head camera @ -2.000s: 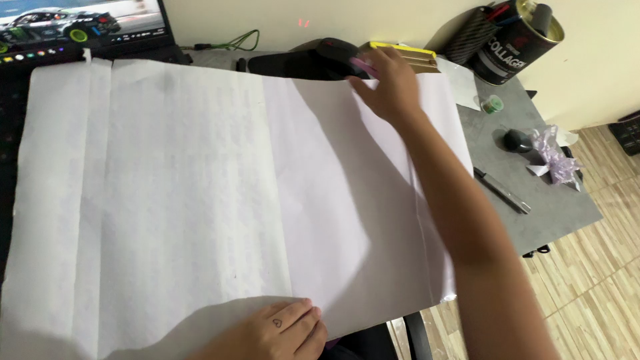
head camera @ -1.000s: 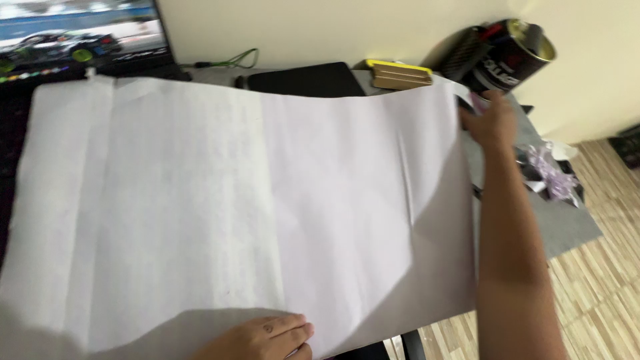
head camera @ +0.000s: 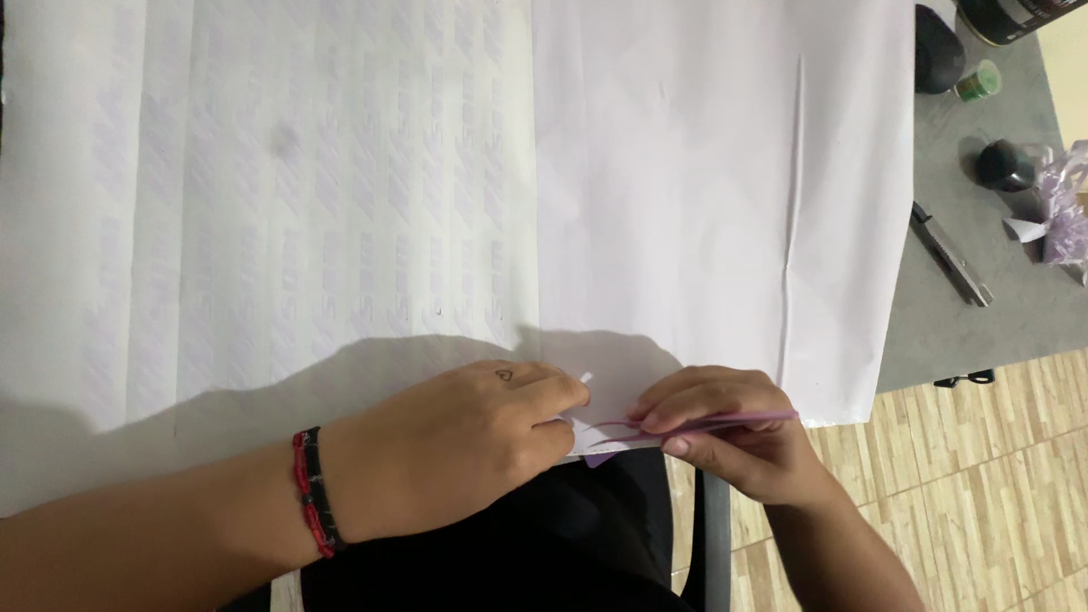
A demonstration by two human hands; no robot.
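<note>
A large sheet of white backing paper with faint printed rows covers most of the view, its right part plainer and creased. At its near edge my left hand pinches the paper between thumb and fingers, beside a small raised white piece. To the right, my right hand holds pink tweezers, with their two tips apart and pointing left toward my left fingers. A bit of purple material shows just under the paper's edge between the hands.
On the grey tabletop at the right lie a utility knife, a dark round object, a small green-topped container, a black computer mouse and crumpled purple film. A metal can stands behind.
My right hand has come from the sheet's far right corner to its near edge, beside my left hand, with the tweezers in it. The view has tilted down.
</note>
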